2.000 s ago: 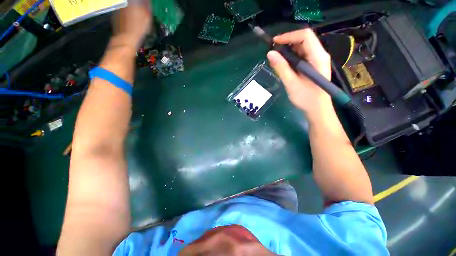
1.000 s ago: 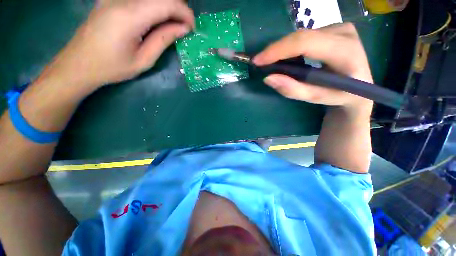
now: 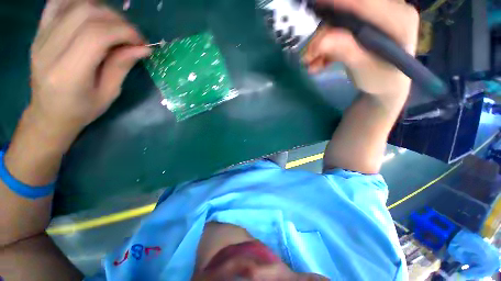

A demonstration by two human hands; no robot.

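Note:
A green circuit board (image 3: 189,77) lies solder side up on the dark green mat, slightly blurred. My left hand (image 3: 82,60), with a blue wrist strap (image 3: 24,185), is at the board's upper left corner, its thumb and finger pinching a thin silvery strand (image 3: 156,44), likely solder wire. My right hand (image 3: 362,49) holds the black soldering iron (image 3: 384,46) over the component tray (image 3: 291,23), away from the board. The iron's tip is not visible at the top edge. Small black components show on the tray's white bottom.
The dark green mat (image 3: 220,140) ends in front of my blue shirt. A dark box (image 3: 434,129), likely the iron stand, is at the right. Beyond it are the grey floor with yellow lines, a blue bin (image 3: 434,226) and a light blue sleeve (image 3: 473,253).
The board and my left hand appear further left in the view. My right hand has moved the iron off the board, up and right to the component tray.

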